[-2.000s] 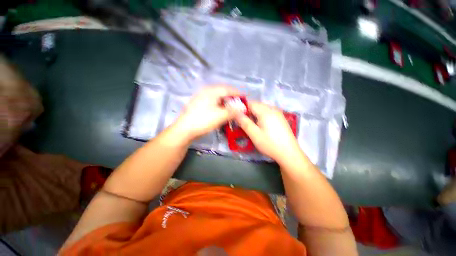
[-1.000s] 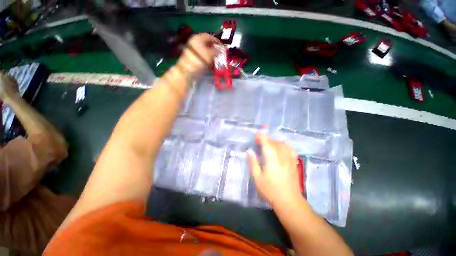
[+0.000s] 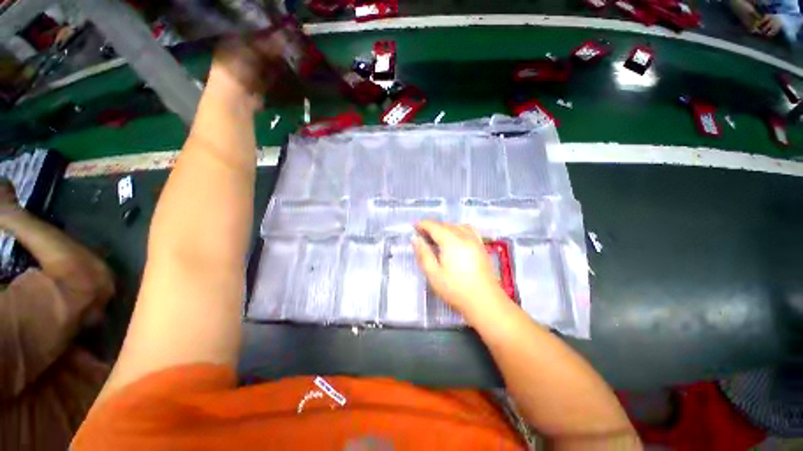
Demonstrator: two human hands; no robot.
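Note:
The translucent grey-white blister tray (image 3: 365, 216) lies on the dark green worktop. My right hand (image 3: 453, 260) is over its front row, right of the middle, fingers slightly apart with nothing visible between them. A red shell (image 3: 503, 269) sits in the pocket beside it, partly hidden by my hand. My left hand (image 3: 242, 66) reaches far forward over the green belt at upper left. It is dark and blurred, and its fingertips cannot be made out against the dark red shapes beside them.
Part-built red units (image 3: 384, 62) lie scattered on the green belt (image 3: 467, 75) behind the tray. A red piece (image 3: 331, 124) lies at the tray's back left edge. A grey metal post (image 3: 145, 62) stands at upper left. Another person's arm (image 3: 53, 242) is at left. A white part (image 3: 125, 188) lies left of the tray.
My left hand moved left and away from the tray's back edge; the red shell it held there is no longer seen in it. My right hand stays over the tray, its fingers more curled.

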